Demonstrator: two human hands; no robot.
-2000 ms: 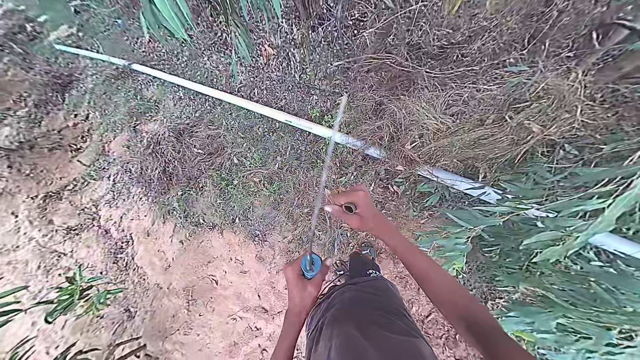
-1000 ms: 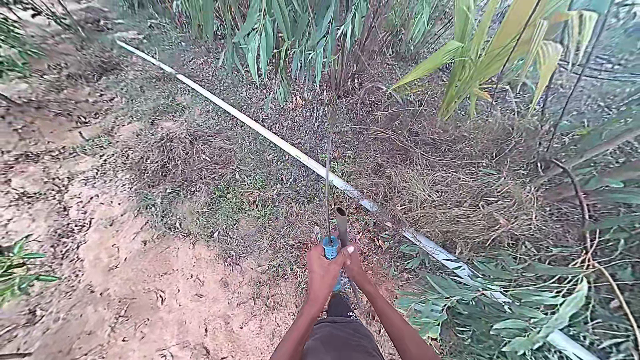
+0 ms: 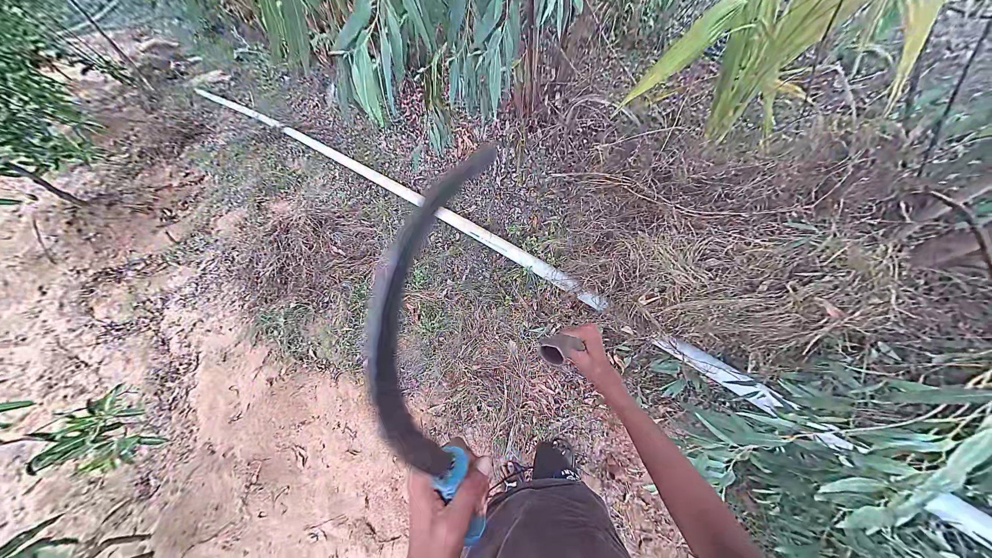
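My left hand (image 3: pixel 443 508), at the bottom centre, is closed round the blue grip (image 3: pixel 452 473) of a sickle. The sickle's long dark curved blade (image 3: pixel 385 333) rises from the grip and bends right towards its tip, passing in view over a white pipe (image 3: pixel 496 242). To the right, my right hand (image 3: pixel 595 356) holds a short grey-brown tube-like piece (image 3: pixel 556 350), its hollow end facing left. What the rest of this piece looks like is hidden by the hand. The two hands are well apart.
The pipe runs diagonally over the ground, partly under dry grass (image 3: pixel 697 287) and leafy branches (image 3: pixel 876 465) at right. Bare sandy soil (image 3: pixel 287 465) lies left, with a small green plant (image 3: pixel 101 434). My shoe (image 3: pixel 554 461) is below. Hanging leaves (image 3: pixel 380 62) stand at the back.
My hands were close together one second ago and are now apart, the right one farther right. The sickle's blade, seen nearly edge-on before, now shows its full curve. The view has tilted up since two seconds ago.
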